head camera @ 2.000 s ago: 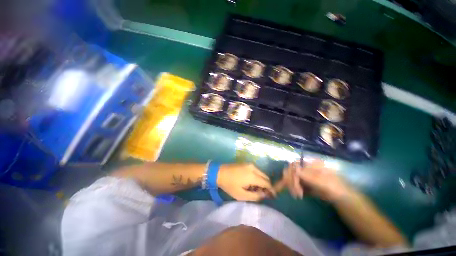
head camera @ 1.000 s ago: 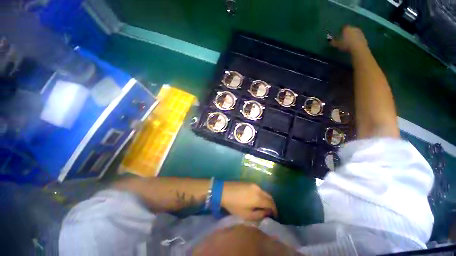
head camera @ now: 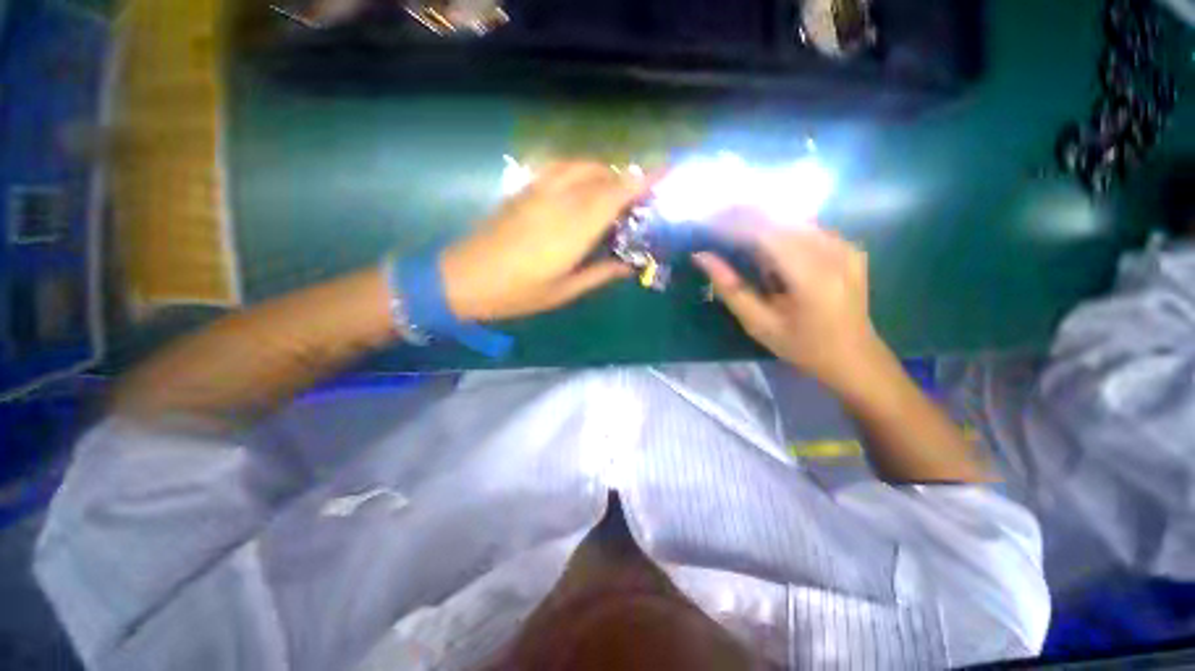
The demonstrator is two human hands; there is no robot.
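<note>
My left hand (head camera: pixel 540 247), with a blue wrist strap (head camera: pixel 436 304), holds a small dark, shiny piece (head camera: pixel 638 233) with a yellow-orange spot; it looks like a watch part, but blur hides its details. My right hand (head camera: pixel 810 291) is close to its right, fingers bent. A dark shape shows by the right fingers; blur hides whether it is a tool or a part, and whether it is gripped. The black tray (head camera: pixel 708 46) is beyond both hands, cut off by the top edge, with a few watch cases (head camera: pixel 839 24) partly visible.
A yellow panel (head camera: pixel 168 171) and part of a blue machine (head camera: pixel 53 282) stand at the left. Dark loose pieces (head camera: pixel 1114 118) lie at the far right. Another person's pale sleeve (head camera: pixel 1134 393) is at the right edge. Bright glare lies on the green surface beyond my hands.
My right hand has come back from beyond the tray to beside my left hand. My left hand is now raised with the small piece. The view has shifted, so the tray sits at the top edge.
</note>
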